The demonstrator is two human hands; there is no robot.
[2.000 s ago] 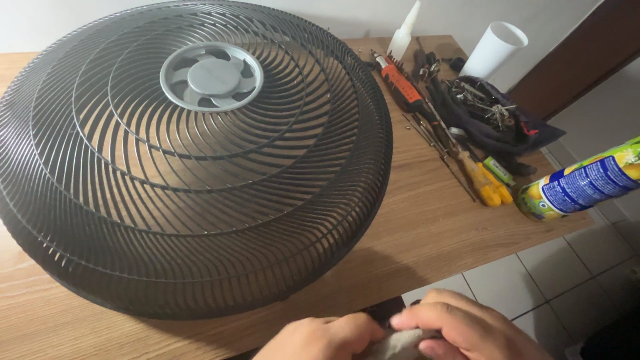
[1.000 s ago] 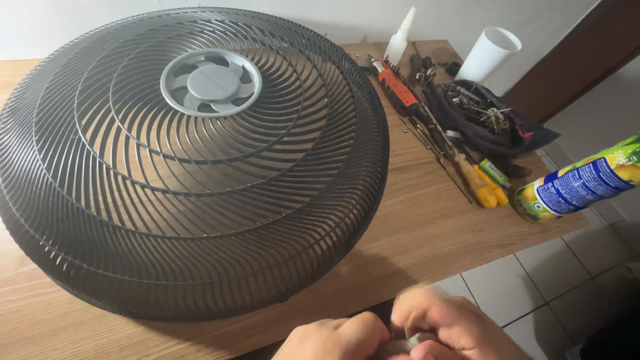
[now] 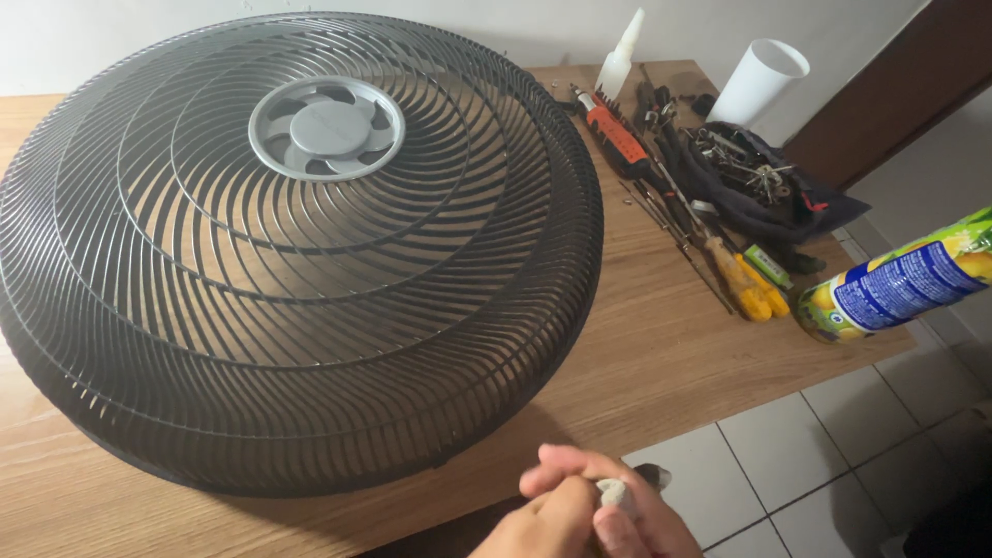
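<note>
My left hand (image 3: 546, 521) and my right hand (image 3: 632, 504) meet at the bottom of the view, below the table's front edge. Between their fingers is a small pale grey piece (image 3: 614, 491), perhaps cloth or putty; both hands are closed around it. A dark, shiny bit (image 3: 653, 474) shows just beyond my right fingers. The black fan grille (image 3: 310, 333) with its grey plastic hub (image 3: 329, 130) lies on the wooden table, up and to the left of my hands, touched by neither.
Right of the grille lie an orange-handled tool (image 3: 616, 139), yellow-handled screwdrivers (image 3: 744, 287) and a dark pouch (image 3: 798, 217) of metal bits. A glue bottle (image 3: 616, 70), a white cup (image 3: 759, 81) and a spray can (image 3: 891, 283) stand around them. White floor tiles (image 3: 690, 465) show below.
My fingers have shifted around the pale piece, and my right hand has turned and closed in against my left. The grille and the tools have stayed in place.
</note>
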